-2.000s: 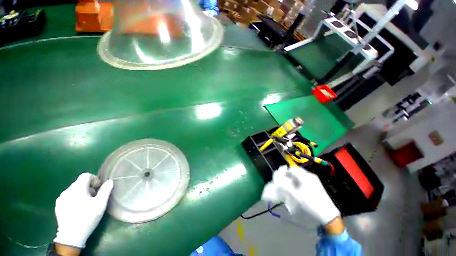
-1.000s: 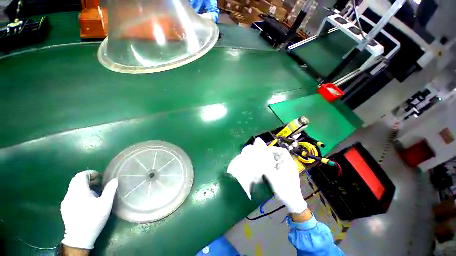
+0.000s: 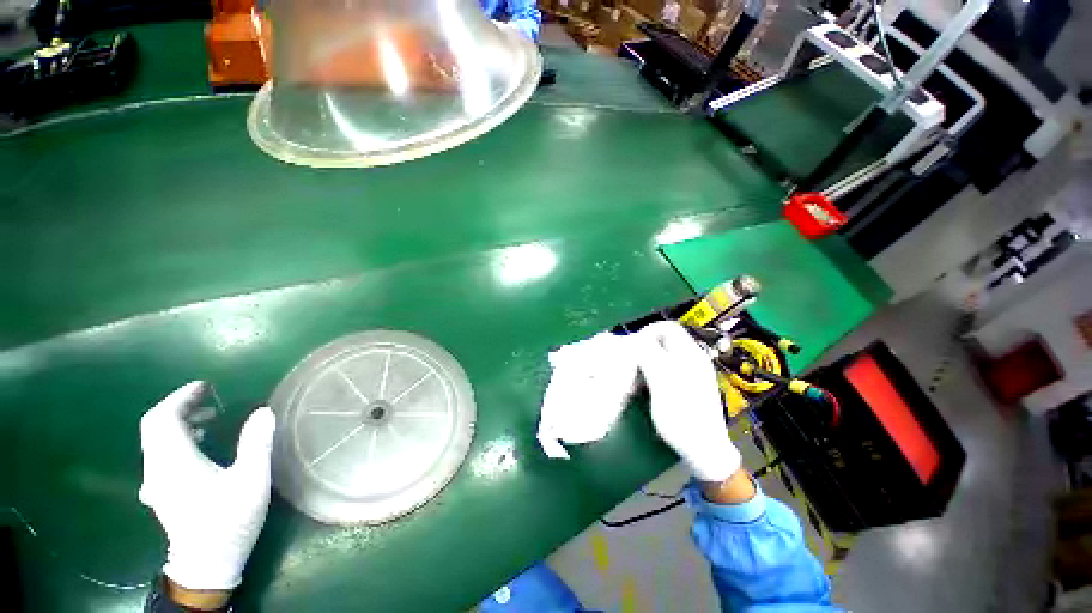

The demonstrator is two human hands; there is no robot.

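Note:
My left hand (image 3: 206,497), in a white glove, lies at the left edge of a round translucent turntable disc (image 3: 375,429), thumb and fingers apart, holding nothing. The disc lies flat on the green bench, its ribs and centre hole showing. My right hand (image 3: 689,401), also white-gloved, holds a loose white cloth (image 3: 589,389) over the bench to the right of the disc. The cloth hangs crumpled from the fingers; whether it is a spare glove I cannot tell. The fingertips merge with the white cloth.
A black tool tray with a yellow coiled cable (image 3: 754,363) is just behind my right hand. Right of it is a black box with a red panel (image 3: 892,417). A clear hood (image 3: 395,102) hangs over the far bench. A green mat (image 3: 778,285) and red bin (image 3: 814,214) lie beyond. A person's blue sleeve shows behind.
My right hand has moved left from above the tool tray with the cloth, which is now more spread out. My left hand has opened wider beside the disc. The view has shifted slightly.

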